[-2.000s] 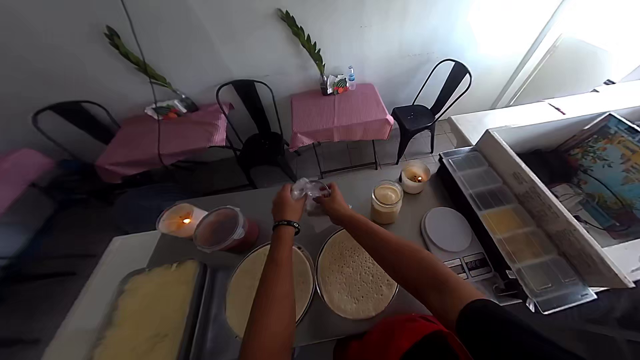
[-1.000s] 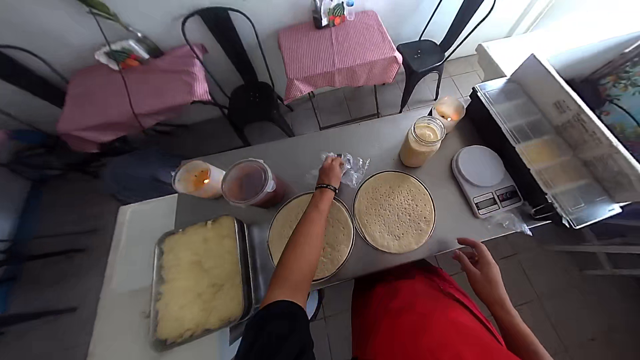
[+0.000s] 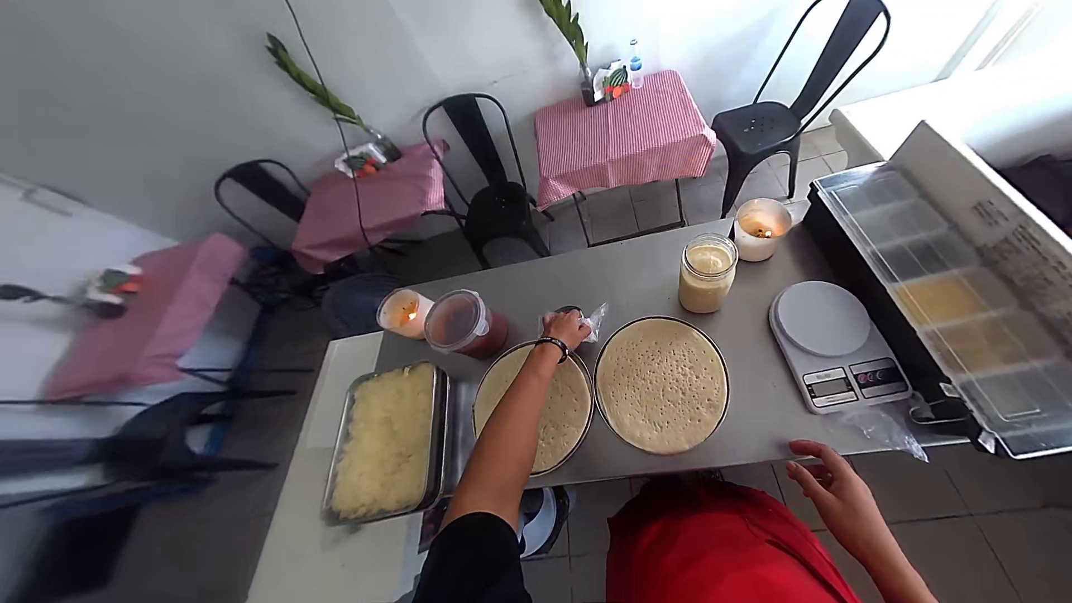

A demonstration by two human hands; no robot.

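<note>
My left hand (image 3: 566,329) reaches over the left round pan of dough and rests on a small dark item beside a crumpled clear plastic bag (image 3: 595,323); its grip is partly hidden. To its left stands a lidded tub of red sauce (image 3: 469,325). A second round of dimpled dough (image 3: 662,385) lies in a pan right of that hand. My right hand (image 3: 829,481) hangs beyond the front edge of the metal counter, fingers apart and empty, below a digital kitchen scale (image 3: 837,343).
A glass jar of creamy sauce (image 3: 708,274) and a lit candle (image 3: 760,230) stand at the back; another candle (image 3: 404,313) burns at left. A tray of grated cheese (image 3: 389,440) is at left, a sectioned ingredient box (image 3: 946,301) at right. Plastic film (image 3: 883,427) overhangs the front edge.
Two seconds ago both hands held the clear plastic together; my right hand has since let go and drawn back to the right. My left hand has lowered to the counter. The view has shifted.
</note>
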